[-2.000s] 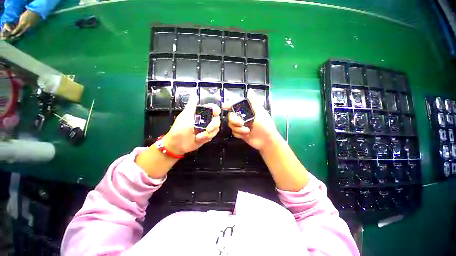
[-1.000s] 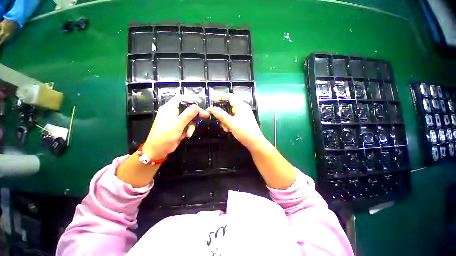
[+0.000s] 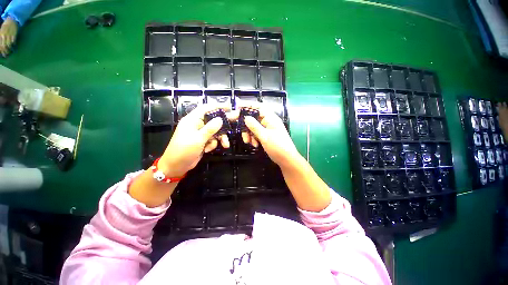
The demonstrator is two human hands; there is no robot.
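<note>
My left hand [image 3: 192,141] holds a black square housing [image 3: 216,118] between thumb and fingers. My right hand [image 3: 269,136] holds a second black housing [image 3: 249,115] close beside it, thumb on its face. Both hands are above the third and fourth rows of the left tray [image 3: 159,75], a black tray with large square pockets. Whether the two housings touch cannot be told. The right tray [image 3: 348,114] is black, with shiny square parts in most of its pockets.
A far-right tray [image 3: 478,139] holds rows of silvery squares; part of another person's hand is beside it. At left are a tan-yellow box [image 3: 55,105], a thin stick [image 3: 78,137], a white roll [image 3: 20,180] and dark small parts. Black round parts [image 3: 100,21] lie at the back. Another person's blue sleeve shows top left.
The view has shifted, moving the trays left in the picture. My hands have turned the housings from open faces toward me to thumbs across them. A person's hand has appeared at the right edge.
</note>
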